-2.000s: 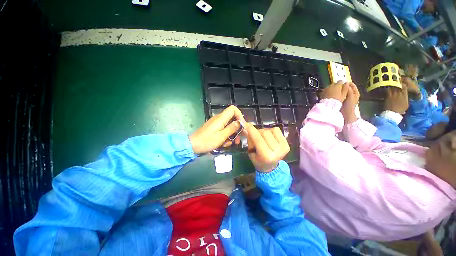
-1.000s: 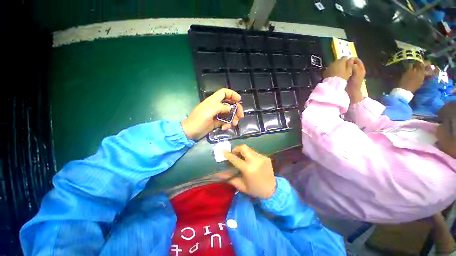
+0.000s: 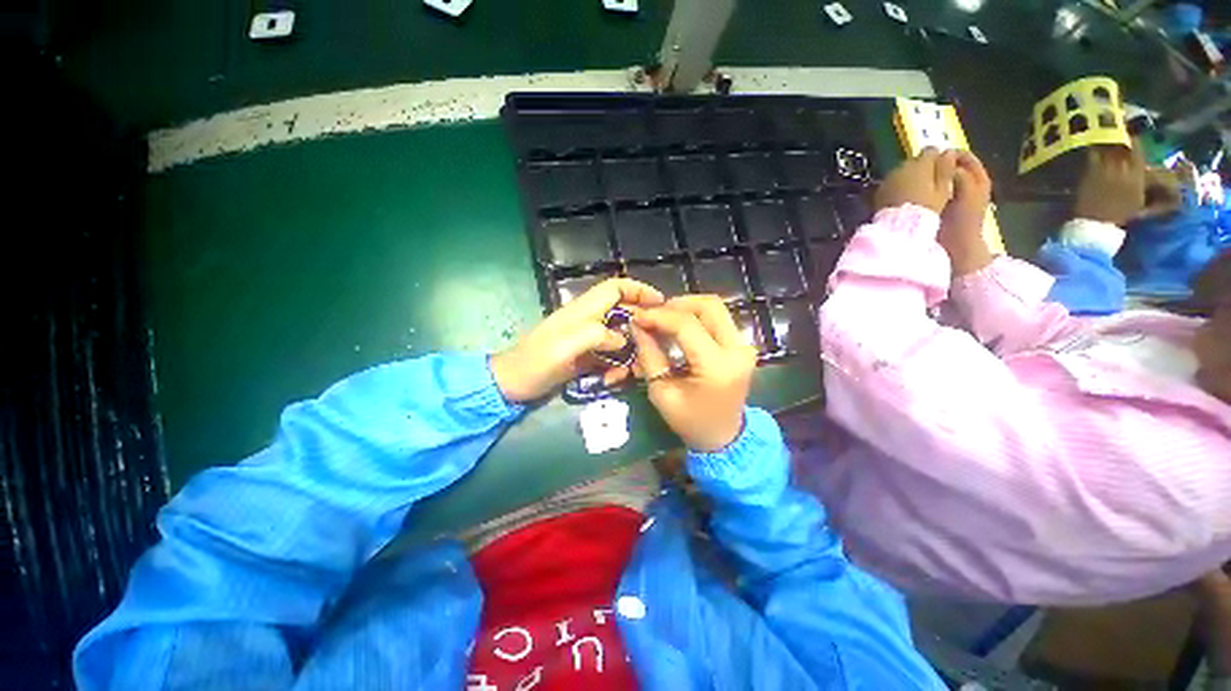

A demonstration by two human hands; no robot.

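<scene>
A small device housing (image 3: 618, 338), dark inside with a pale rim, is held in my left hand (image 3: 574, 343) above the near left corner of the black blister tray (image 3: 578, 235). My right hand (image 3: 699, 365) touches the housing with its thumb and fingertips pinched together; whether something small is between them cannot be told. A white scrap (image 3: 604, 424) with a faint mark lies on the green bench just below my hands. One outlined housing (image 3: 852, 163) lies in a tray pocket at the far right.
A white strip (image 3: 405, 105) and a metal post (image 3: 695, 43) stand behind the tray. Loose white housings (image 3: 271, 24) lie on the green surface beyond. A neighbour in pink (image 3: 972, 392) holds a yellow-edged sheet (image 3: 932, 126) close at the right. A perforated yellow sheet (image 3: 1076, 123) is farther off.
My right hand has moved up from the white scrap to the housing in my left hand. The farther worker's yellow sheet now stands more upright.
</scene>
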